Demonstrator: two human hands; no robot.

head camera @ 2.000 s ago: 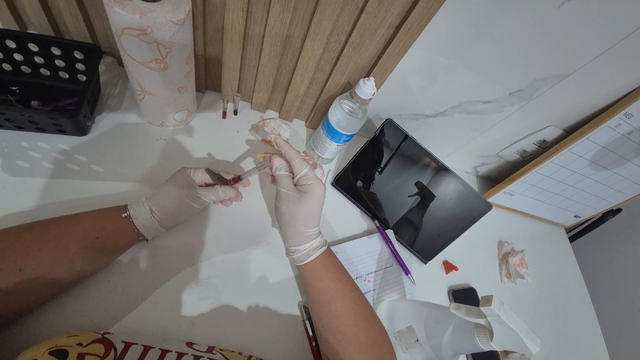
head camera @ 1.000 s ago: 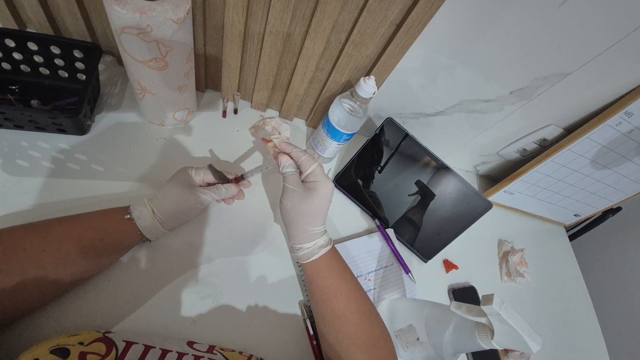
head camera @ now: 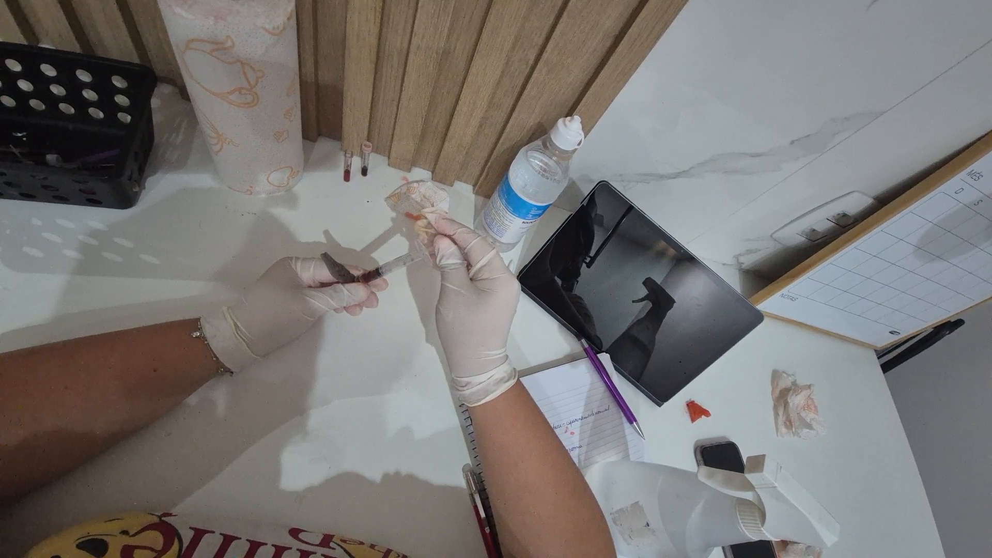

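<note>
Both my hands wear pale gloves. My left hand point(head camera: 298, 298) is closed on a plastic syringe point(head camera: 391, 265) with dark red content near its left end; a small dark brown piece point(head camera: 338, 267) stands up between the fingers. My right hand point(head camera: 477, 291) pinches something small and yellowish at the syringe's far end, too small to identify. Just beyond those fingertips lies a crumpled, orange-stained paper towel point(head camera: 418, 198). Two small vials point(head camera: 356, 161) with dark red content are at the foot of the slatted wood panel.
Around the white table are a printed paper towel roll point(head camera: 240, 101), a black perforated basket point(head camera: 74, 128), a clear bottle point(head camera: 527, 186), a black tablet point(head camera: 639, 291), a purple pen point(head camera: 612, 387) on a notebook point(head camera: 577, 411), a spray bottle point(head camera: 682, 504), a phone point(head camera: 721, 456) and crumpled paper point(head camera: 794, 403).
</note>
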